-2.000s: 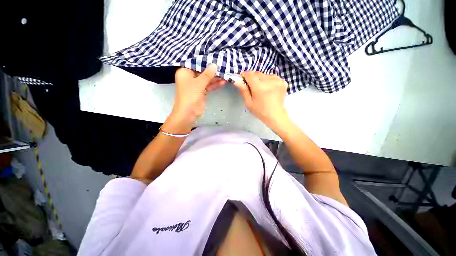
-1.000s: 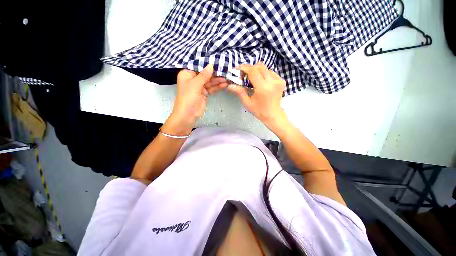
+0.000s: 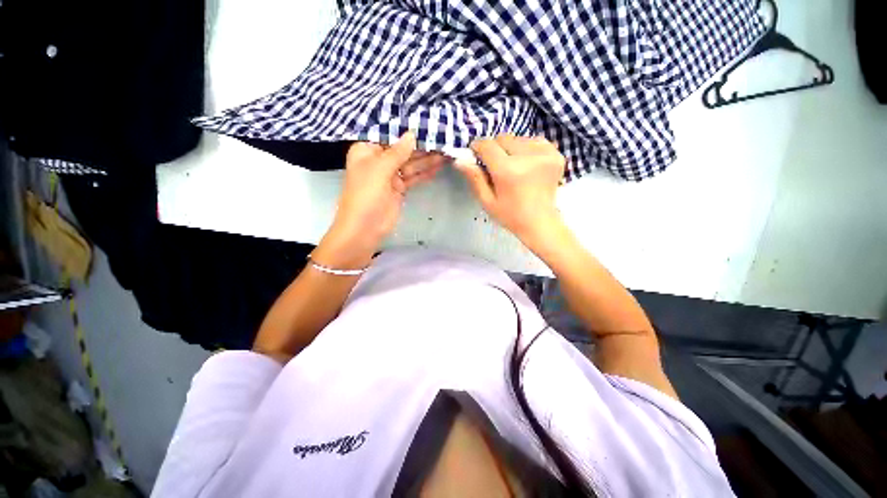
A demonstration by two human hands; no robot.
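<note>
A jacket with its navy-and-white checked lining (image 3: pixel 574 78) showing lies spread on the white table, with a strip of black outer cloth (image 3: pixel 301 153) under its near edge. My left hand (image 3: pixel 374 185) pinches the near hem between thumb and fingers. My right hand (image 3: pixel 517 180) is closed at the same hem, just right of my left hand, with a small gap between them. A small whitish piece shows at my right fingertips; I cannot tell if it is snips or part of the cloth.
Black stacked jackets (image 3: pixel 107 78) with light dots lie at the left, and black cloth hangs over the table's front edge. A black hanger (image 3: pixel 768 73) lies at the upper right of the white table (image 3: pixel 720 214). Small dark bits lie on the table near my hands.
My right fingers lifted and spread at the hem about a second ago and are now lower and more closed on it. My left hand has barely moved.
</note>
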